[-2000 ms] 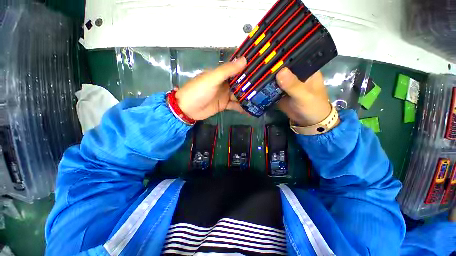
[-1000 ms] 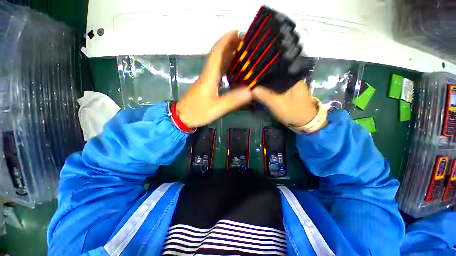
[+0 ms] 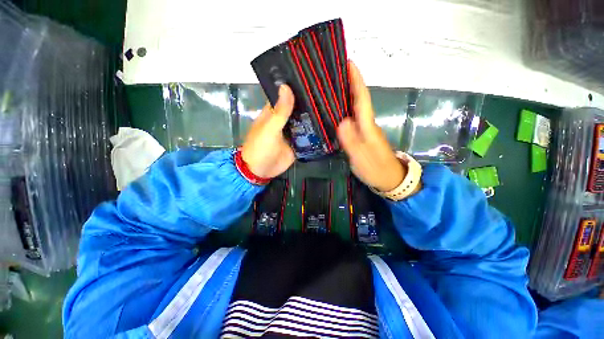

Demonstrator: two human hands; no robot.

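Observation:
A fanned stack of several unfinished handsets (image 3: 304, 79), black with red side edges, is held over the clear blister tray (image 3: 199, 119). The leftmost shows its back, with a silver-blue battery bay at the lower end. My left hand (image 3: 268, 138) grips the stack's left side, thumb on the black back. My right hand (image 3: 364, 139) holds the right side, fingers behind it. Both hands are bare. Three more handsets (image 3: 318, 202) lie back up in the near row, close to my body, bays towards me. My hands and the stack hide the tray's middle.
Stacked blister trays (image 3: 63, 145) stand at left, beside a white cloth (image 3: 132, 155). Green pieces (image 3: 485, 139) lie at right. A side tray of phones (image 3: 556, 205) is at far right, near another person's blue sleeve (image 3: 576, 318). A white board (image 3: 430, 46) lies beyond the tray.
The stack has moved left and turned from leaning right to leaning left. Its left handset now shows its back. My left hand has moved lower and my right hand left, both still on the stack.

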